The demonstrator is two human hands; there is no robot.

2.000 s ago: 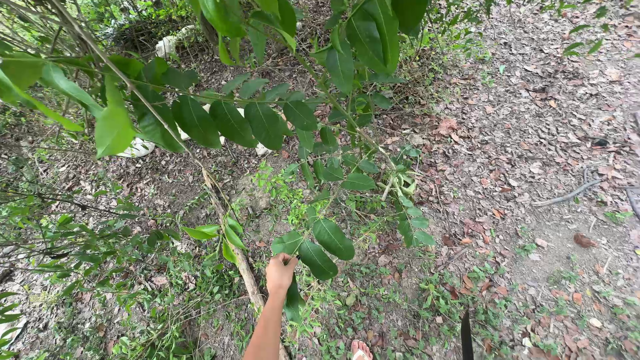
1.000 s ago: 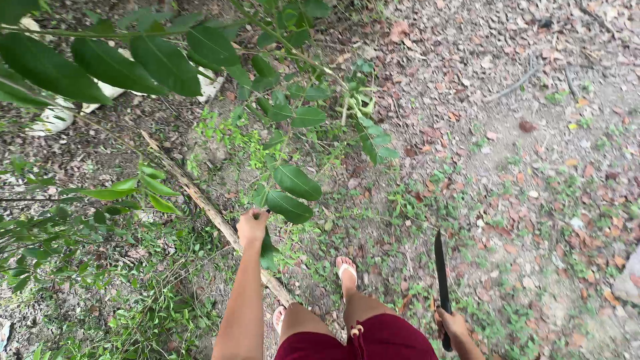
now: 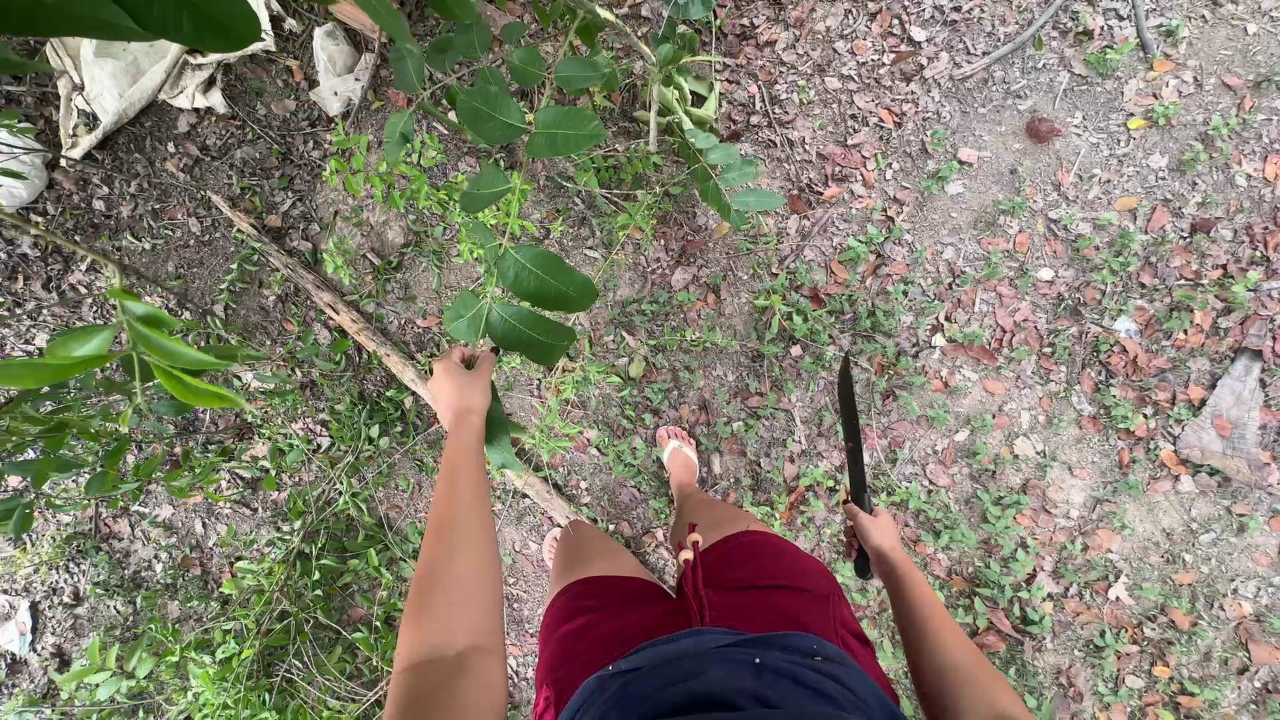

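My left hand [image 3: 461, 386] pinches the lower end of a leafy green branch [image 3: 537, 300], its fingers closed just under two broad oval leaves. One more leaf [image 3: 499, 436] hangs below the fingers beside the wrist. The branch runs up and away toward the top of the view. On the right, my right hand [image 3: 872, 538] is closed around the dark handle of a machete [image 3: 851, 430]. The blade is dark and narrow, points forward, and stays apart from the branch.
A long dry stick [image 3: 345, 315] lies slantwise on the ground behind my left hand. Pale cloth scraps [image 3: 125, 85] lie at the upper left, and leafy shoots [image 3: 150, 350] reach in from the left. My sandalled foot [image 3: 678, 455] stands on leaf litter. A flat grey wood piece [image 3: 1230, 420] lies at the right.
The view has tilted down and shifted, bringing my right hand and the whole machete into sight; only the blade tip showed at first. My left hand keeps its hold at the branch end.
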